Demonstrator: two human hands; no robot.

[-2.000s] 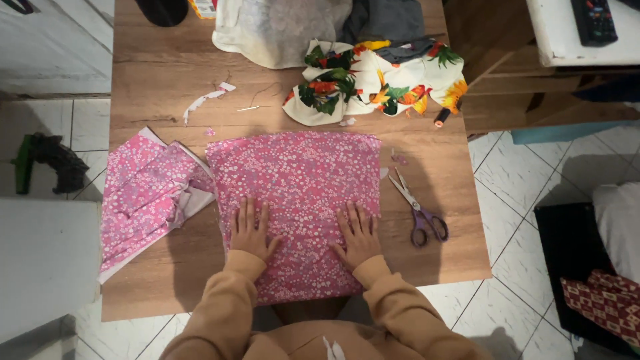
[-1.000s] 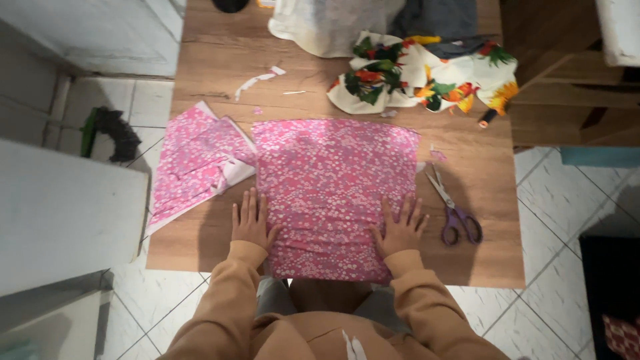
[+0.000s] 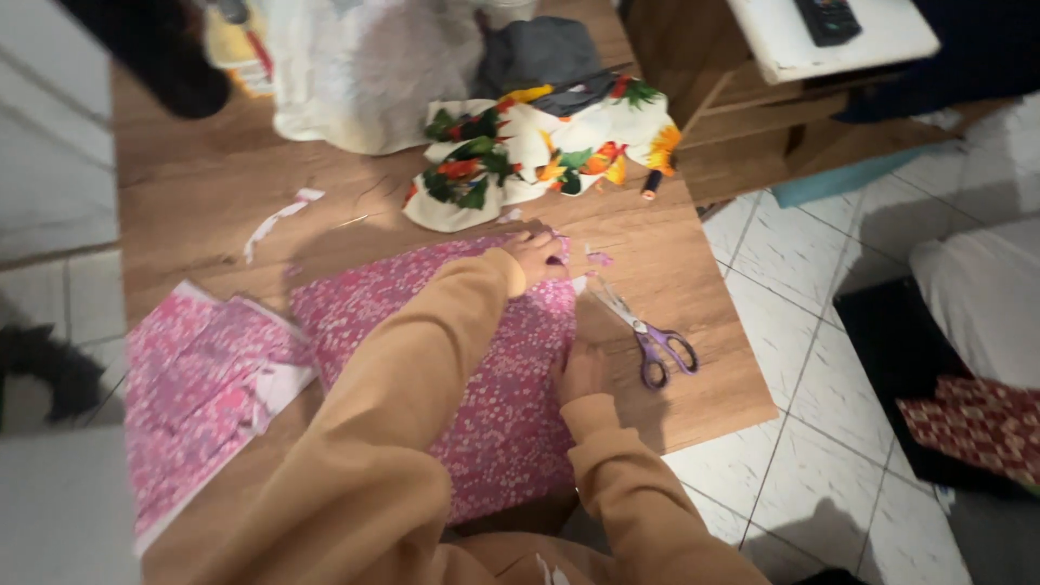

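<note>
A pink floral fabric piece (image 3: pixel 512 390) lies on the wooden table in front of me. My left hand (image 3: pixel 538 253) reaches across to its far right corner, fingers bent at the edge; whether they pinch the cloth is unclear. My right hand (image 3: pixel 583 372) rests at the fabric's right edge, its fingers partly hidden and blurred. Purple-handled scissors (image 3: pixel 642 329) lie just right of the fabric. More pink floral fabric (image 3: pixel 203 382), folded and showing a white underside, lies on the left. My left sleeve covers part of the middle fabric.
Fabric with a colourful print (image 3: pixel 552 154), a white cloth (image 3: pixel 366 81) and a grey cloth (image 3: pixel 540 53) lie across the table's far side. A thread spool (image 3: pixel 651 185) sits near the right edge. Thin scraps (image 3: pixel 280 219) lie at the back left. A remote control (image 3: pixel 827 20) rests on white furniture.
My left hand has moved from the fabric's near left part to its far right corner. My right hand stays by the right edge. The view has shifted and turned.
</note>
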